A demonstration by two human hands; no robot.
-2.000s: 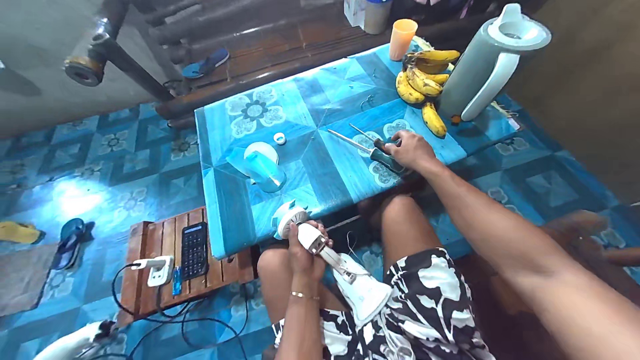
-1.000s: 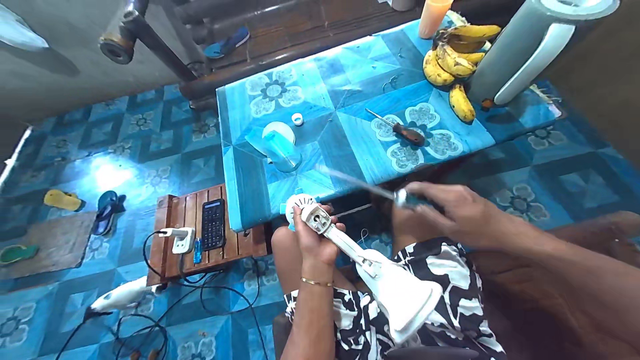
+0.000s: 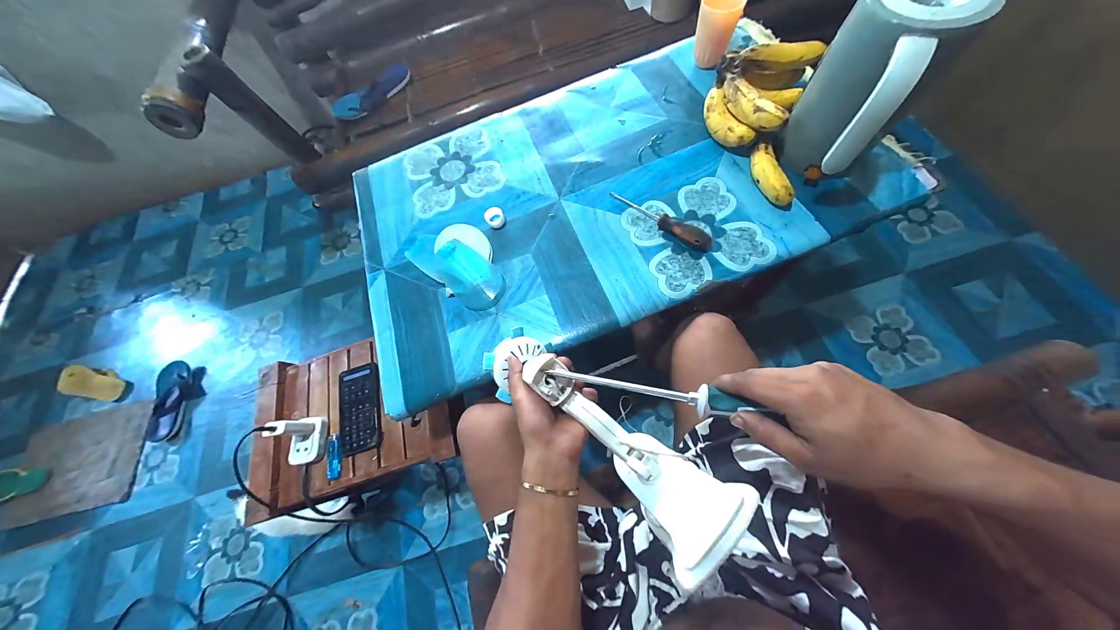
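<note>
My left hand (image 3: 553,420) grips the neck of a white plastic fan-like device (image 3: 687,503), whose wide base lies over my lap. Its round slotted head (image 3: 518,357) is by the table edge. In my right hand (image 3: 805,407) is a long-shafted screwdriver (image 3: 626,385), its tip at the opened joint near my left fingers. A second screwdriver with a brown handle (image 3: 682,232) lies on the blue patterned table (image 3: 604,184). Left of it on the table are a translucent blue plastic piece (image 3: 471,273), a white disc (image 3: 465,238) and a small white cap (image 3: 494,217).
Bananas (image 3: 744,105), an orange cup (image 3: 718,31) and a grey jug (image 3: 853,87) stand at the table's far right. At left, a low wooden stool (image 3: 398,416) holds a calculator (image 3: 360,409) and a power outlet block (image 3: 307,439). Black cables (image 3: 289,569) and slippers (image 3: 172,401) lie on the floor.
My right hand, at the tools on the table two seconds ago, has come back toward my lap with a screwdriver. Its tip has moved to the device's joint. The brown-handled screwdriver stays on the table.
</note>
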